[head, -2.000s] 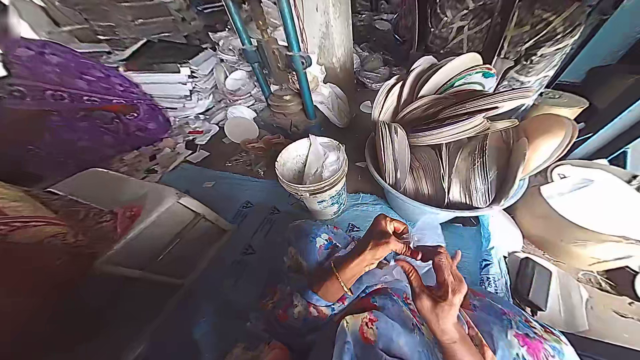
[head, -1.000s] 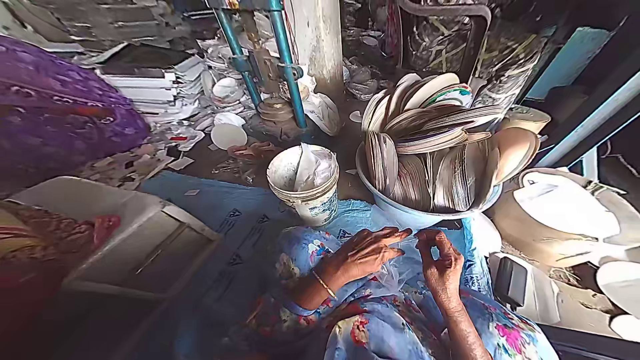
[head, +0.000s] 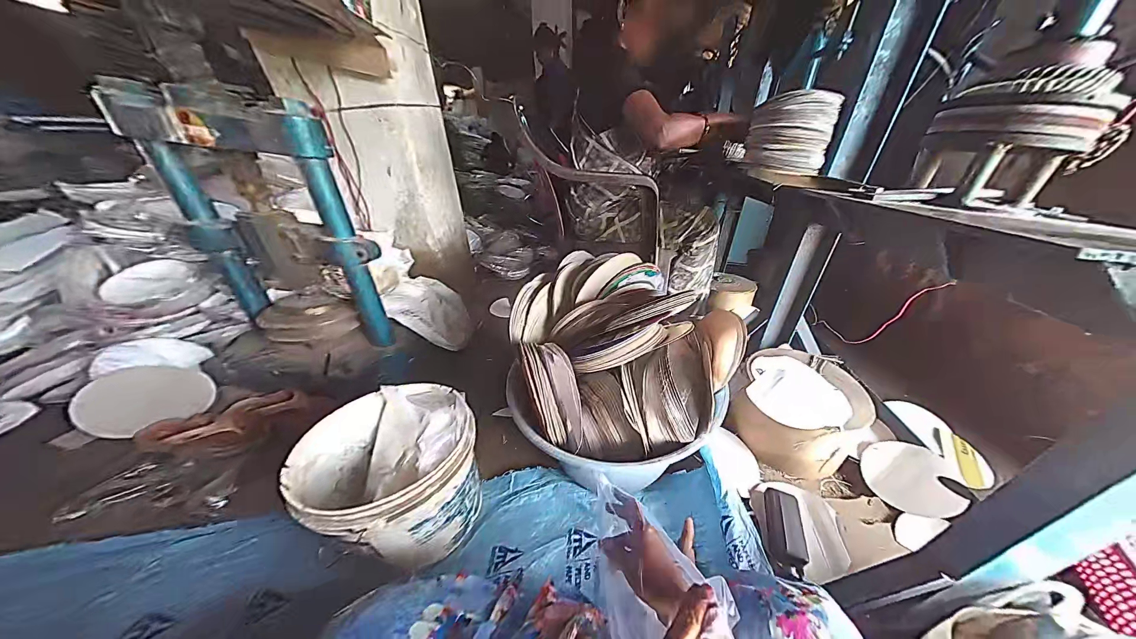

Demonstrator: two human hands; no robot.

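Observation:
My left hand (head: 652, 564) is at the bottom centre, fingers spread and pointing away from me, inside or behind a clear plastic bag (head: 619, 586). My right hand (head: 694, 611) is just below it, partly cut off by the frame, with its fingers closed on the plastic near my left wrist. Beyond them, a light blue basin (head: 621, 475) holds stacked thin round discs (head: 612, 373), many on edge. To the left, a white plastic bucket (head: 382, 524) has a translucent plastic sheet or bag (head: 413, 439) inside. Floral cloth covers my lap.
A printed blue sheet (head: 524, 506) covers the floor ahead. On the right are a round container (head: 790, 417), loose discs (head: 914, 479) and a metal bench frame (head: 994, 524). A blue-posted press (head: 333, 222) stands at the left. Behind, a person reaches beside stacked discs (head: 794, 133).
My hands had pinched thin plastic together, then moved slightly apart; now my left hand is spread in or behind the bag, my right closer to it. The view has swung up and right.

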